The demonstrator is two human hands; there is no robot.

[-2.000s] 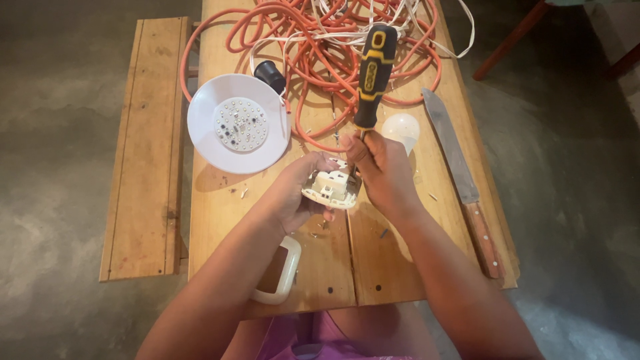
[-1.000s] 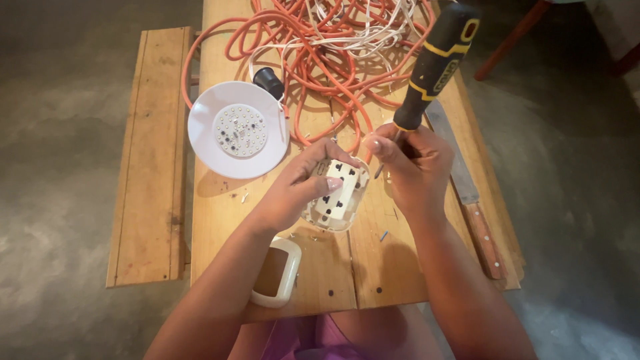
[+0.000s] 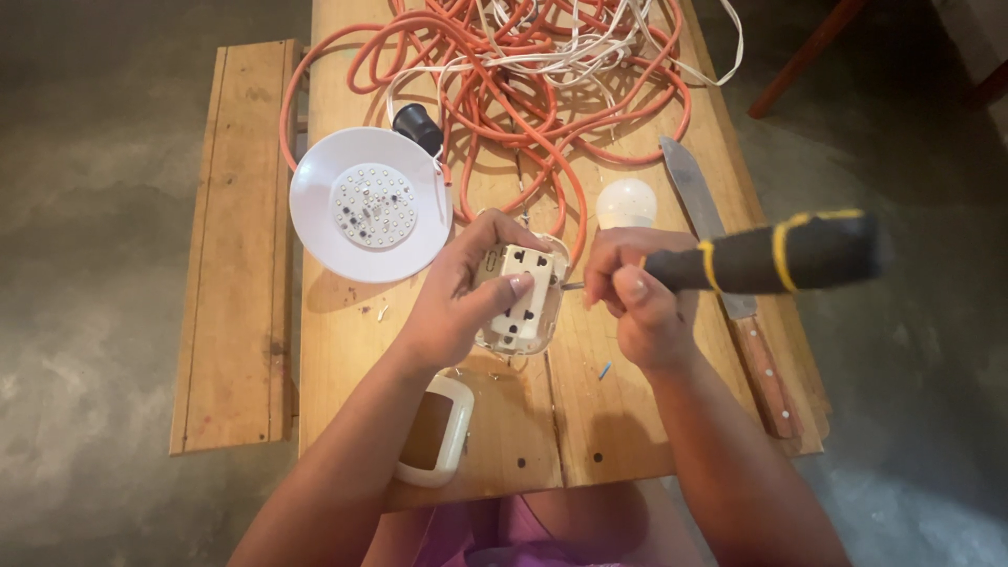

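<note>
My left hand (image 3: 472,303) grips a white plastic electrical outlet (image 3: 526,295), its slotted face up and my thumb across it. In my right hand (image 3: 646,303) is a screwdriver (image 3: 764,252) with a black and yellow handle, held nearly level and pointing left. Its shaft reaches the outlet's right edge; the exact contact of the tip cannot be made out. Below my left hand, a cream outlet cover frame (image 3: 455,429) lies near the table's front edge. An orange cable (image 3: 573,185) runs down to just behind the outlet.
Tangled orange and white cables (image 3: 504,71) cover the back of the wooden table (image 3: 512,472). A round white LED lamp (image 3: 315,205) and black socket (image 3: 417,127) lie left. A white bulb (image 3: 627,202) and a large knife (image 3: 768,374) are at right. A wooden bench (image 3: 236,252) stands left.
The screwdriver has swung from upright to nearly level, pointing at the outlet's side. The outlet has turned from its edge-on tilt two seconds ago to show its slotted face.
</note>
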